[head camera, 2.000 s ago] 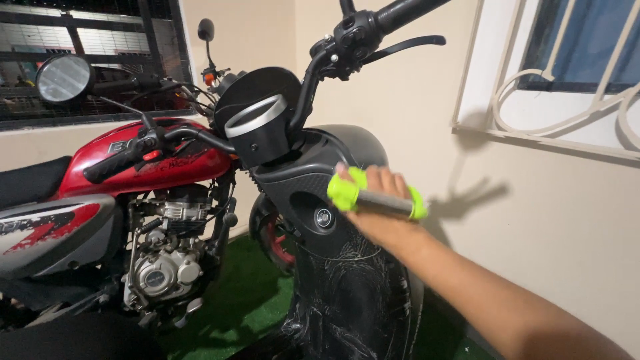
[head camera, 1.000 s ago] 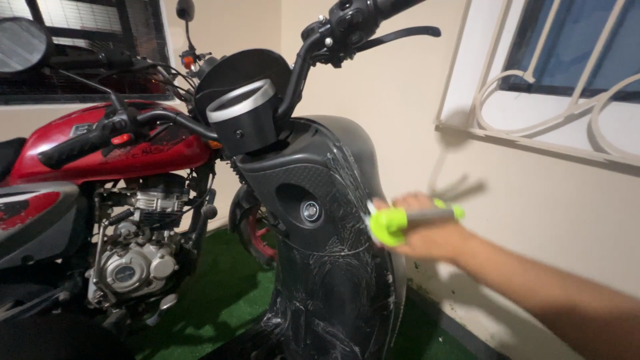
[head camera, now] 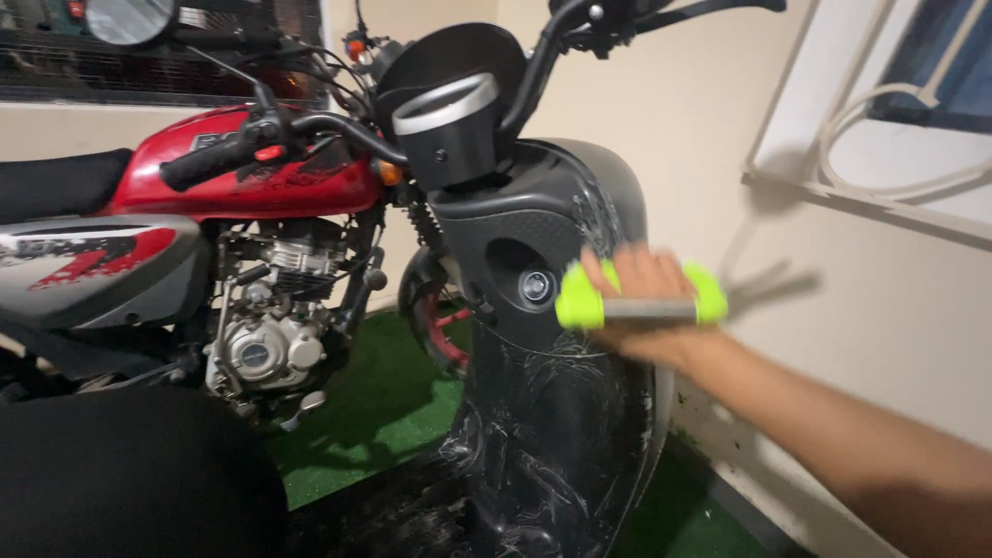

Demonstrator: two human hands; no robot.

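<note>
My right hand [head camera: 647,275] is closed around the handle of a lime-green and grey brush [head camera: 581,298], blurred by motion. It is at the right side of the black front panel [head camera: 496,240] of a scooter, just right of the round key switch [head camera: 536,286]. Whitish streaks, like lather, mark the panel's right edge and its lower part. The brush's bristles cannot be made out. My left hand is not in view.
A red motorcycle [head camera: 256,201] stands close on the left, its mirror [head camera: 132,19] at the top. The scooter's handlebar and lever [head camera: 709,14] reach out above. A black seat [head camera: 139,473] fills the lower left. A wall and window grille [head camera: 852,186] stand at right.
My right hand, still around the brush, has moved relative to the panel, from beside its right edge to over that edge near the key switch. The view has shifted somewhat.
</note>
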